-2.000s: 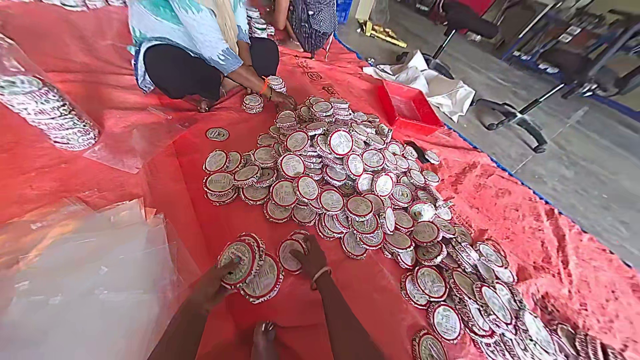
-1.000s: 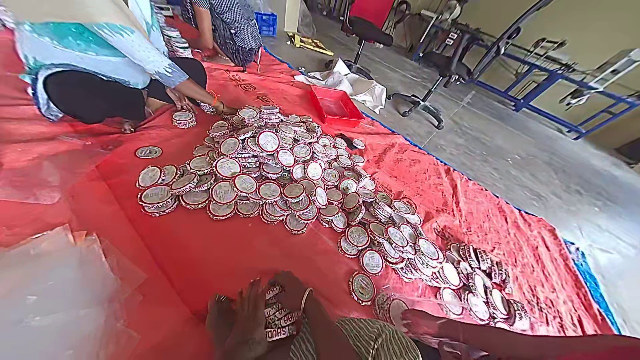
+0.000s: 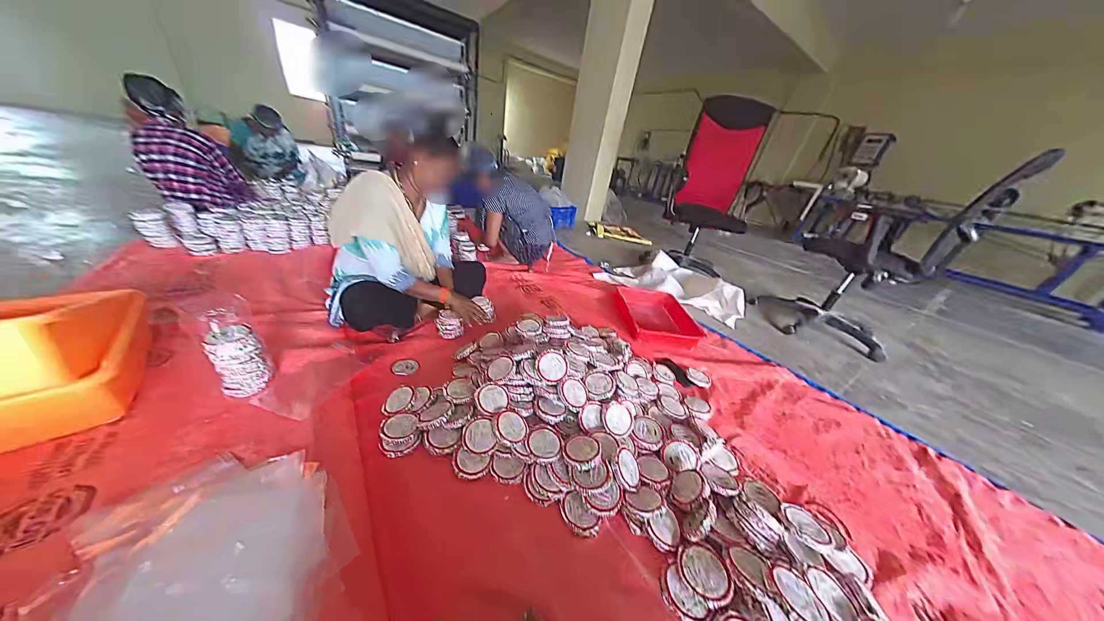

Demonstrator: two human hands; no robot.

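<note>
Neither of my hands shows in the head view now; whatever they hold is out of sight. A large heap of round, flat, silvery discs with red rims (image 3: 552,442) lies on the red sheet (image 3: 457,552). The heap stretches from the middle toward the lower right edge. One disc (image 3: 404,367) lies apart at its left. Clear plastic bags (image 3: 216,543) are spread at the lower left. Beyond the heap, a seated person (image 3: 388,250) has a hand at a short stack of discs (image 3: 483,308), beside another short stack (image 3: 449,324).
An orange crate (image 3: 78,405) stands at the left edge, near a bagged stack of discs (image 3: 237,360). Behind the heap sits a red tray (image 3: 657,317) beside white cloth (image 3: 690,285). Wheeled chairs (image 3: 720,172) stand on the floor at right. More people and stacks (image 3: 259,226) are farther back.
The view has tilted up. My hands, earlier on discs in front of me, have left the picture. The orange crate and the people farther back have come into view.
</note>
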